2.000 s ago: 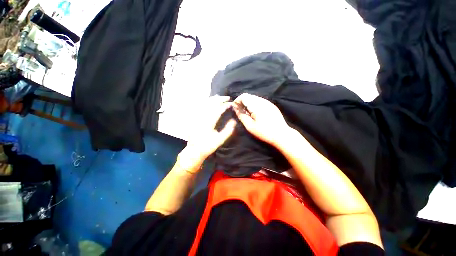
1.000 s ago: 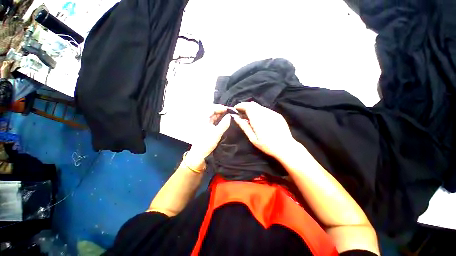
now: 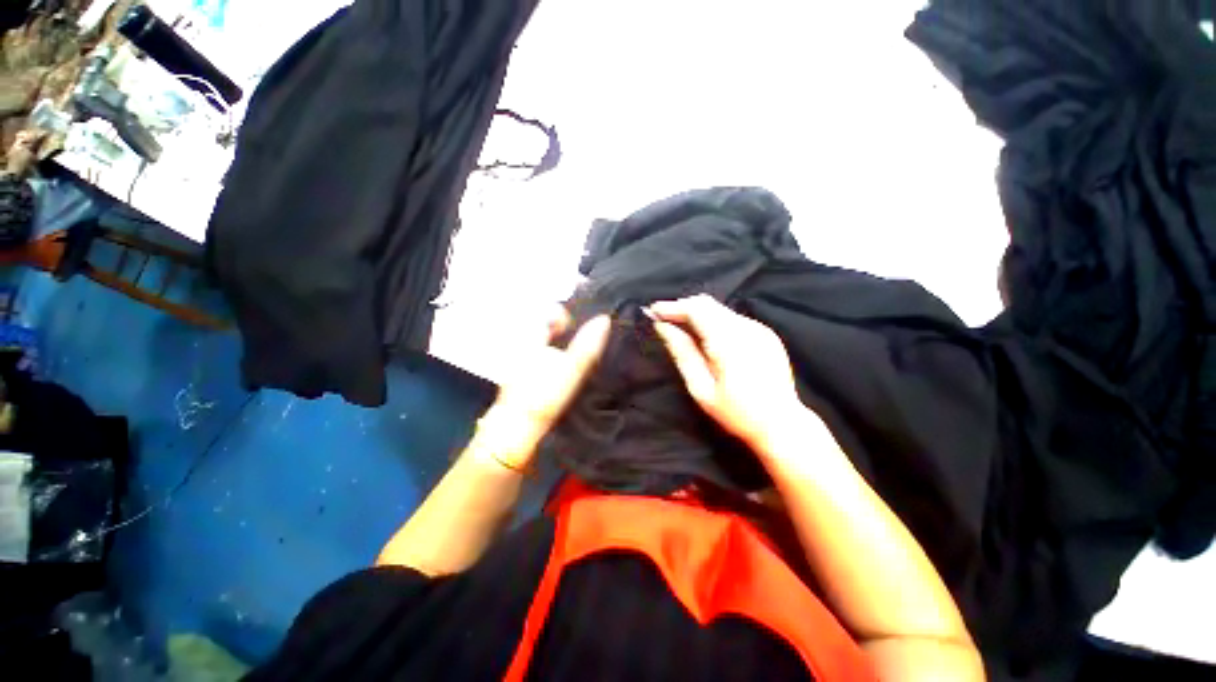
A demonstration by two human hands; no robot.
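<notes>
A black garment point(image 3: 867, 346) lies over the table's front edge and onto the wearer's lap, with a greyer folded part on the table. My left hand point(image 3: 540, 380) grips its edge from the left, with the thumb on the cloth. My right hand point(image 3: 734, 366) grips the same edge from the right, fingertips close to the left hand's. A dark bit of cloth shows between the fingertips. Both hands look overexposed, and no tool can be made out in either.
A long black garment stack point(image 3: 334, 200) hangs over the white table's point(image 3: 747, 93) left edge, beside a thin dark loop point(image 3: 550, 147). A crumpled black pile point(image 3: 1107, 173) lies at right. A red-orange apron point(image 3: 667, 533) covers the lap. Blue floor point(image 3: 307, 493) shows at lower left.
The view has shifted, so the table things sit slightly lower. The fingertips have moved a little apart, and more dark cloth shows between them. Both hands still hold the garment.
</notes>
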